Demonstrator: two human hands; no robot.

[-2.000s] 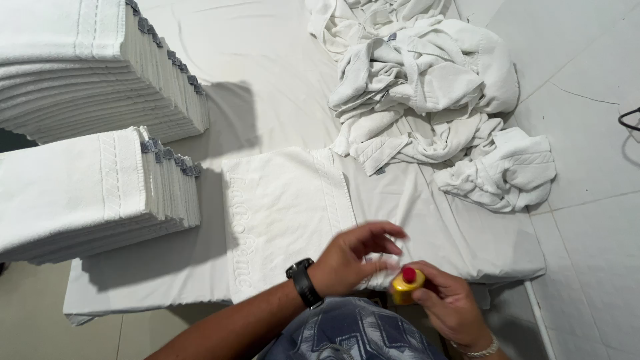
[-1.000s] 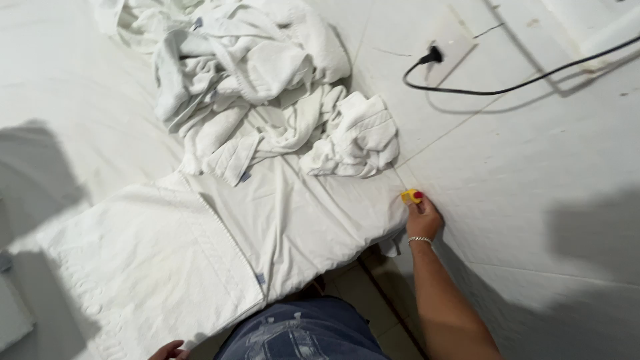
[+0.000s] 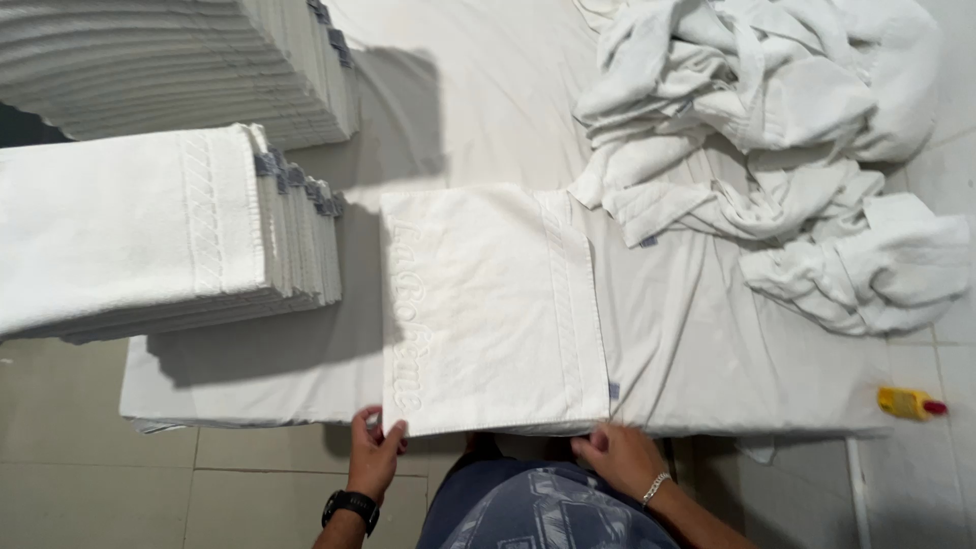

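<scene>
A white towel with raised lettering (image 3: 488, 313) lies spread flat at the near edge of the sheet-covered table. My left hand (image 3: 377, 450), with a black watch on the wrist, pinches the towel's near left corner between thumb and fingers. At its near right corner is my right hand (image 3: 621, 457), wearing a bracelet, with its fingers curled; whether they grip the cloth cannot be told. A small yellow bottle with a red cap (image 3: 903, 403) lies by the table's right end, apart from both hands.
Two tall stacks of folded white towels stand on the left, a nearer one (image 3: 130, 221) and a farther one (image 3: 191, 69). A heap of crumpled white towels (image 3: 801, 91) lies at the back right. A tiled wall (image 3: 945, 305) borders the table's right side.
My right hand has let go of the yellow bottle at the table's right end and moved left to the towel's near right corner. My left hand now holds the near left corner.
</scene>
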